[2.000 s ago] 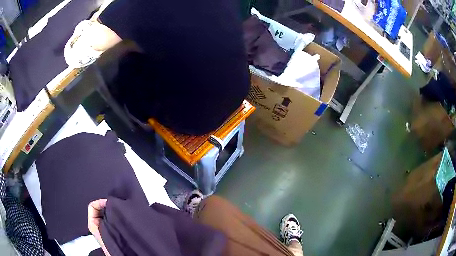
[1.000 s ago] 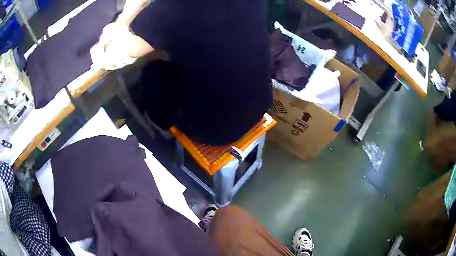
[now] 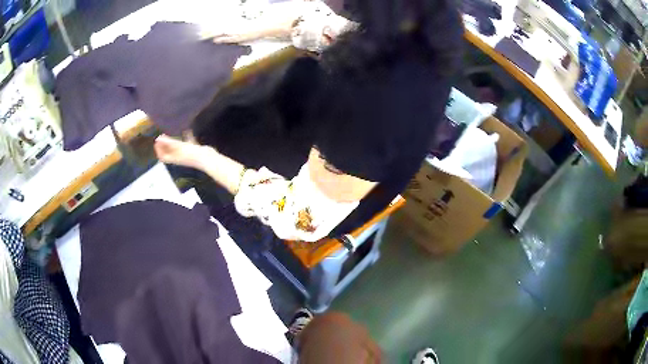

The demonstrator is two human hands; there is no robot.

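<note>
A dark garment panel [image 3: 149, 234] with curved edges lies flat over white paper sheets [image 3: 249, 298] on the low surface at the lower left. A second dark piece [image 3: 170, 313], bunched and raised in folds, lies over its lower part and runs to the bottom edge of the picture. Neither of my hands shows; whether one is under or behind the bunched cloth cannot be seen.
A seated person in dark clothing [image 3: 391, 92] handles dark cloth [image 3: 174, 71] on the wood-edged table. A sewing machine [image 3: 28, 131] stands at left. A slatted stool [image 3: 327, 249], a carton [image 3: 447, 213] with cloth, and a blue bundle [image 3: 595, 75] are to the right.
My left hand, seen at the cloth two seconds ago, is out of sight. The seated person has turned, with both arms stretched toward the table, and lifted part of the dark cloth there.
</note>
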